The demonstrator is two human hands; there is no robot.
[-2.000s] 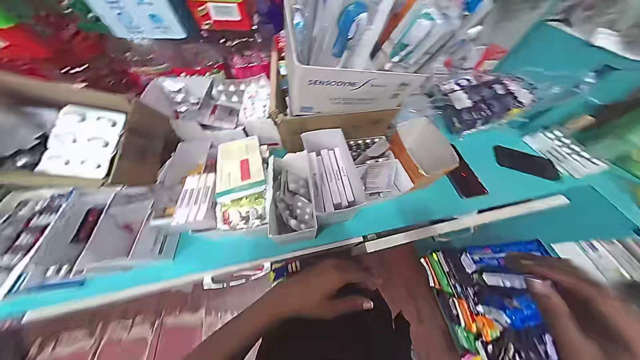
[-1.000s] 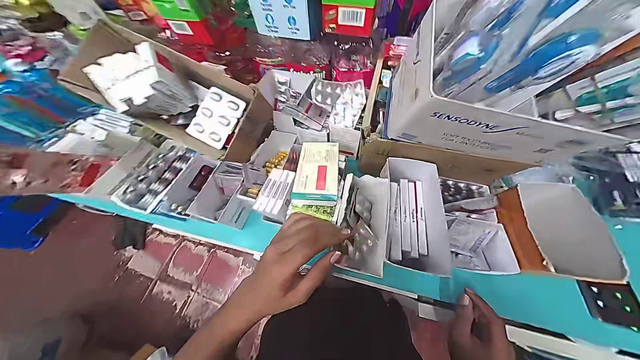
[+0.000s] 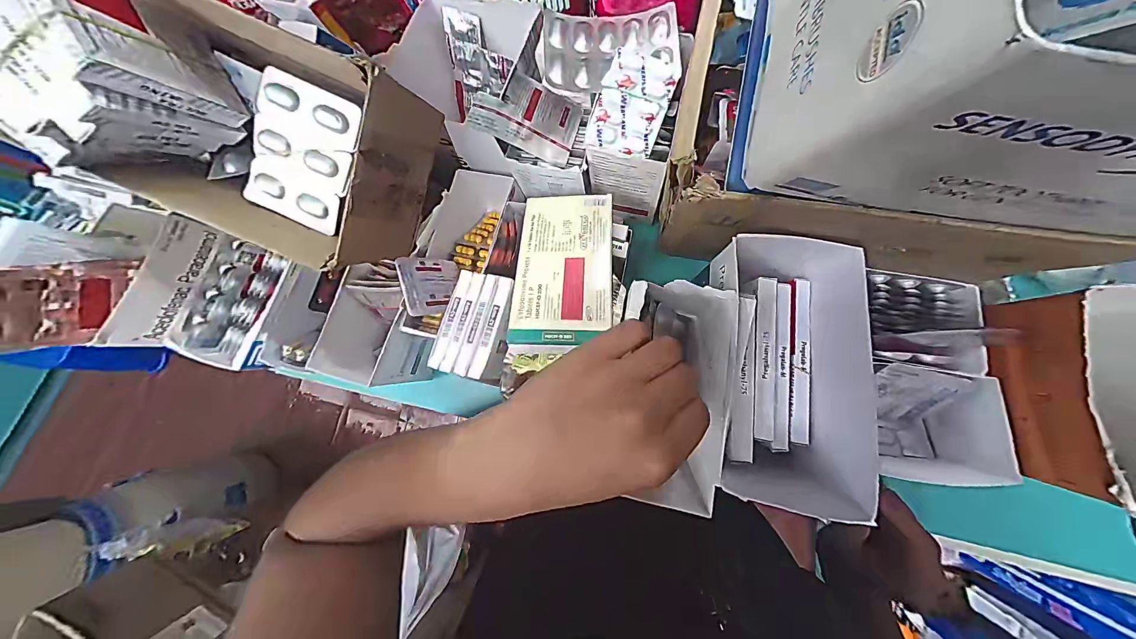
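My left hand (image 3: 612,408) reaches into a narrow white carton (image 3: 701,479), its curled fingers at a dark silvery blister strip (image 3: 670,319); the fingertips are hidden, so a grip cannot be confirmed. A cream and green tablet box (image 3: 564,266) lies just left of and behind the fingers. Right of the hand, a larger white carton (image 3: 839,399) holds several slim upright medicine boxes (image 3: 781,364). My right hand (image 3: 905,550) is low at the right, beside that carton's bottom corner, dark and partly hidden. Whether it holds anything is not visible.
A brown cardboard box (image 3: 382,177) with a white blister pack (image 3: 306,151) stands at back left. The large Sensodyne carton (image 3: 941,115) blocks the back right. More cartons of blister strips (image 3: 235,293) line the turquoise shelf edge (image 3: 1021,519). Blue packets (image 3: 1047,586) lie at lower right.
My left hand was low in front of the shelf two seconds ago and is now at the narrow carton. My right hand has left the packets at the right. The view has swung and come closer.
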